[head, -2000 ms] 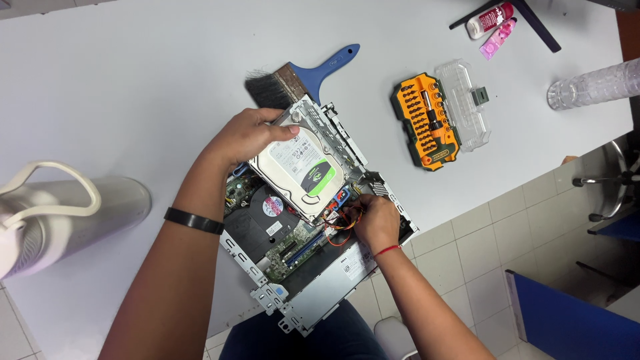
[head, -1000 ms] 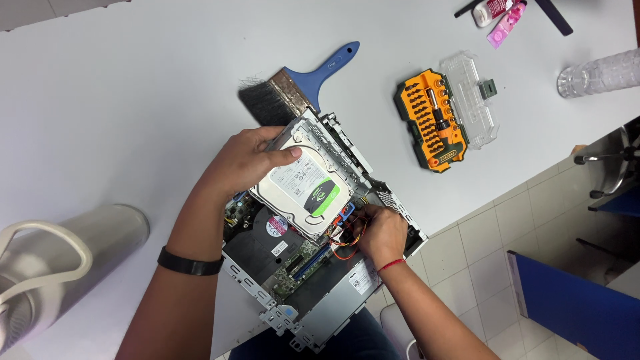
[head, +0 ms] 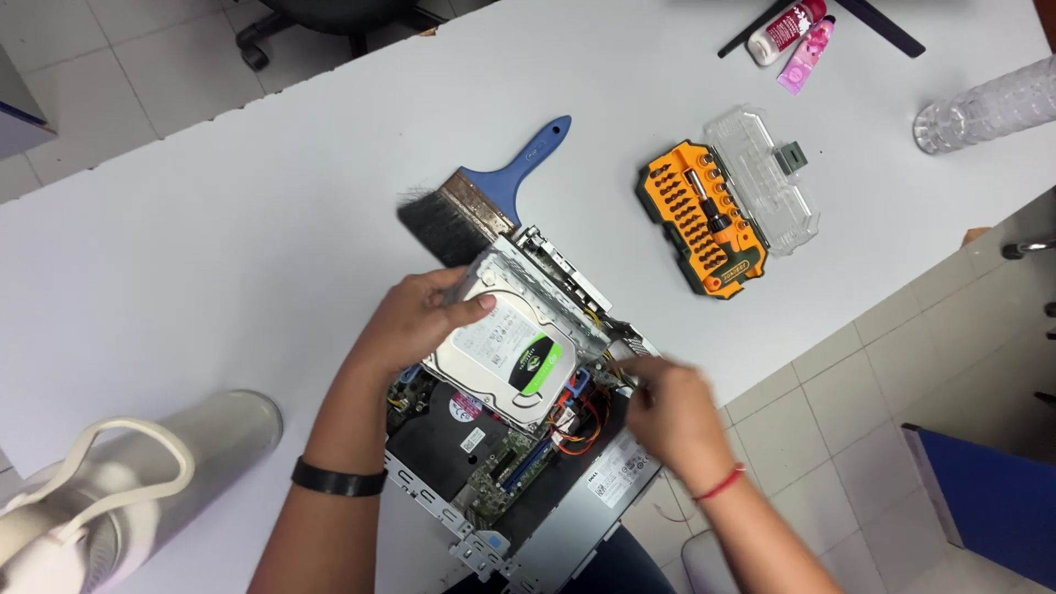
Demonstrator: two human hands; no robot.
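Observation:
My left hand (head: 417, 318) grips the upper left end of a hard disk drive (head: 503, 355) and its metal bracket (head: 544, 297), thumb on top. The drive is tilted over the open computer case (head: 594, 528). Red, yellow and black cables (head: 582, 437) run from the drive's lower right end, near a blue connector (head: 580, 381). At the case's right side is my right hand (head: 672, 408), its fingers bent by the bracket's end and some cables; whether they hold anything is hidden. A fan shroud (head: 437, 429) and a green circuit board (head: 503, 478) show below the drive.
A wide brush (head: 487, 198) touches or nearly touches the case's far corner. An open screwdriver bit set (head: 705, 219) lies to the right. Beyond are two small tubes, a clear bottle (head: 990, 107) and a black stand. A large cream flask (head: 190, 470) lies at the left.
My right hand has moved off the cables beside the drive's connector toward the case's right edge. My left hand still grips the drive and bracket. The view has shifted.

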